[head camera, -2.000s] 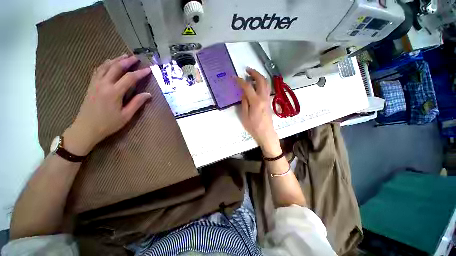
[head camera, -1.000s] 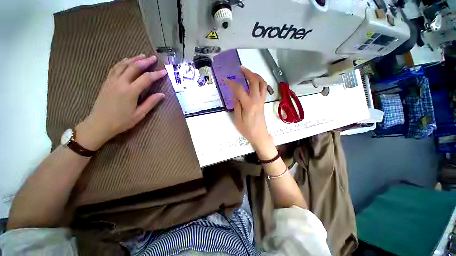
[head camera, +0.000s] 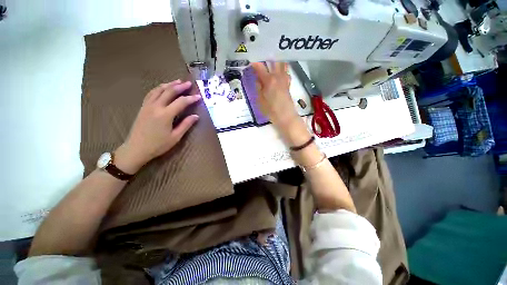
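A brown ribbed garment panel (head camera: 128, 72) lies flat on the white table left of the needle, its right edge beside the lit presser foot (head camera: 201, 71). My left hand (head camera: 158, 119) rests flat on the panel with fingers apart, fingertips near that edge, holding nothing. My right hand (head camera: 275, 94) lies over the smartphone (head camera: 252, 103), right of the needle plate (head camera: 228, 111), and covers much of it. Its fingertips are near the machine head's underside. It grips nothing that I can see.
Red-handled shears (head camera: 324, 118) lie right of the phone. The white brother machine head (head camera: 311, 28) spans the top. Brown garment pieces (head camera: 372, 195) hang over the table edge at right. Blue checked cloth (head camera: 445, 125) and a green item (head camera: 461, 247) are farther right.
My right hand has moved up over the phone, towards the machine head. My left hand stays on the panel. The whole view has shifted, so the table and panel appear farther right.
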